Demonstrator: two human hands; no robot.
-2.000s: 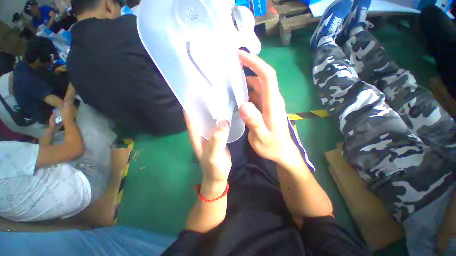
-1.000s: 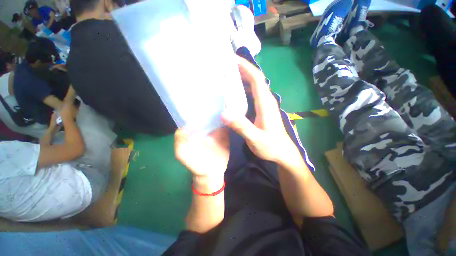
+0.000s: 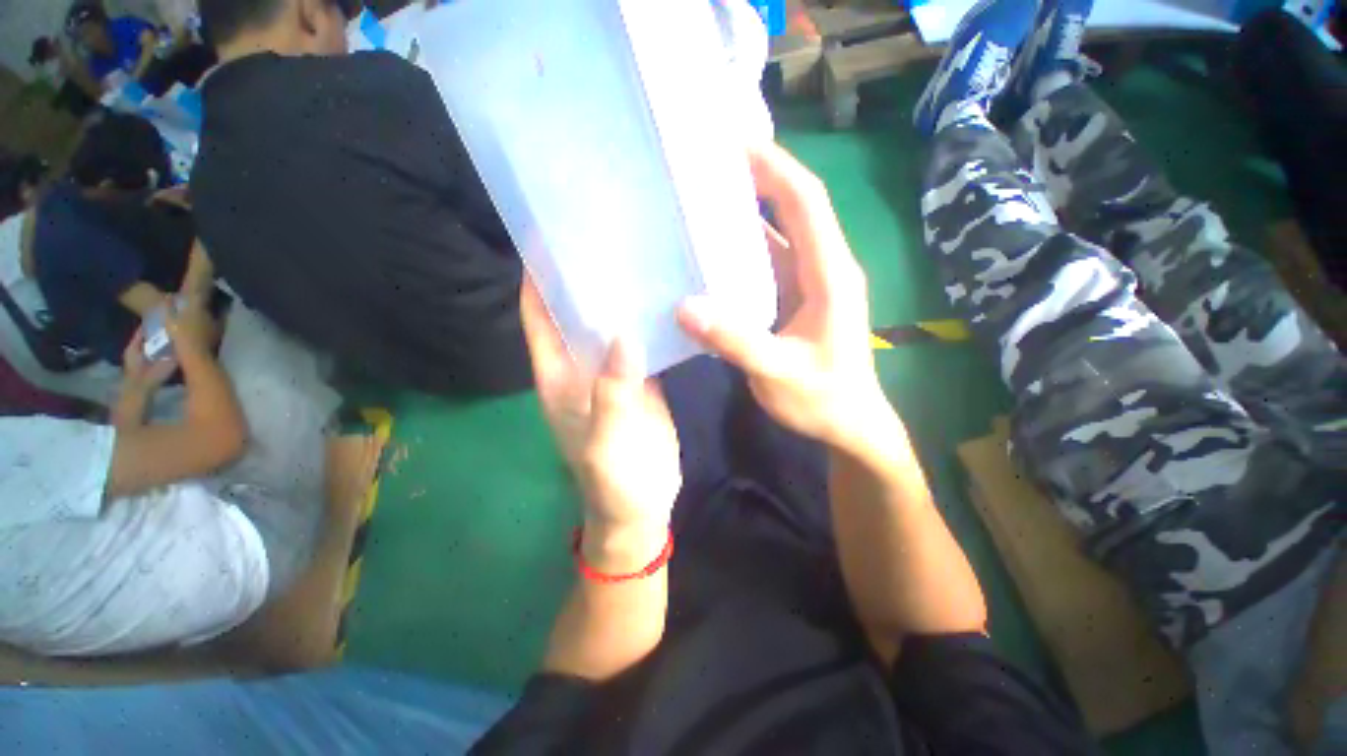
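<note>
A frosted translucent water tank [image 3: 584,163] is held up in front of me above my lap, tilted, its top end cut off by the upper edge of the picture. Its right side is washed out by glare, so detail there is hidden. My left hand [image 3: 609,428], with a red wrist cord, grips the lower left end, thumb on the near face. My right hand [image 3: 805,318] holds the lower right side, thumb on the near face and fingers around the edge.
A person in black [image 3: 347,222] sits close at the front left. A person in a white shirt [image 3: 133,517] sits at the left. Camouflage-trousered legs [image 3: 1123,325] stretch along the right over cardboard [image 3: 1056,591]. A wooden pallet [image 3: 872,59] stands at the back on the green floor [image 3: 443,532].
The tank has been turned in my hands, from showing its moulded inside shape to a smoother flat face with a long edge. Both hands have shifted their grip and still hold it.
</note>
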